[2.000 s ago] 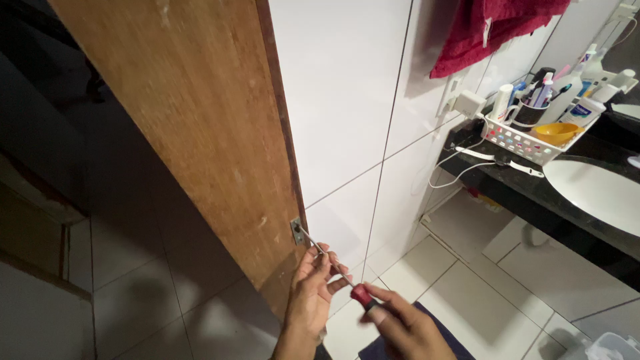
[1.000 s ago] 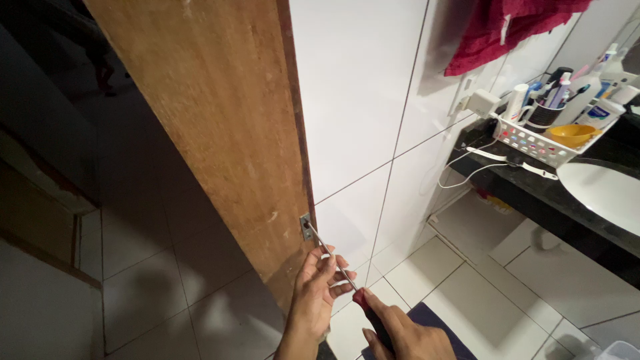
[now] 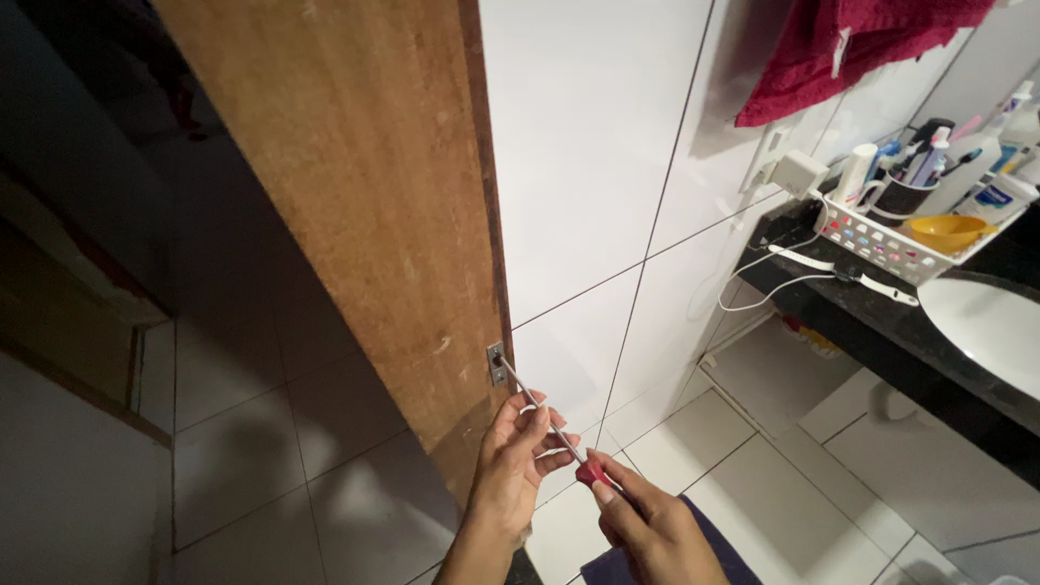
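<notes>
A screwdriver [image 3: 592, 471] with a red and dark handle and a long metal shaft is in my right hand [image 3: 654, 520], which grips the handle. My left hand [image 3: 516, 463] steadies the shaft between thumb and fingers, partway along it. The shaft's tip meets a small metal strike plate [image 3: 496, 363] set in the wooden door frame [image 3: 390, 203]. Whether the tip sits in a screw or in the plate's opening, I cannot tell.
White tiled wall [image 3: 585, 146] rises right of the frame. A black stone counter [image 3: 886, 317] holds a white basket [image 3: 886, 248] of toiletries, a smartwatch [image 3: 845, 273] and a sink [image 3: 987, 325]. A red towel [image 3: 853, 57] hangs above. A dark blue mat [image 3: 691, 552] lies on the floor.
My right hand has shifted its grip on the screwdriver's handle. The tip stays at the strike plate, and my left hand remains at the shaft.
</notes>
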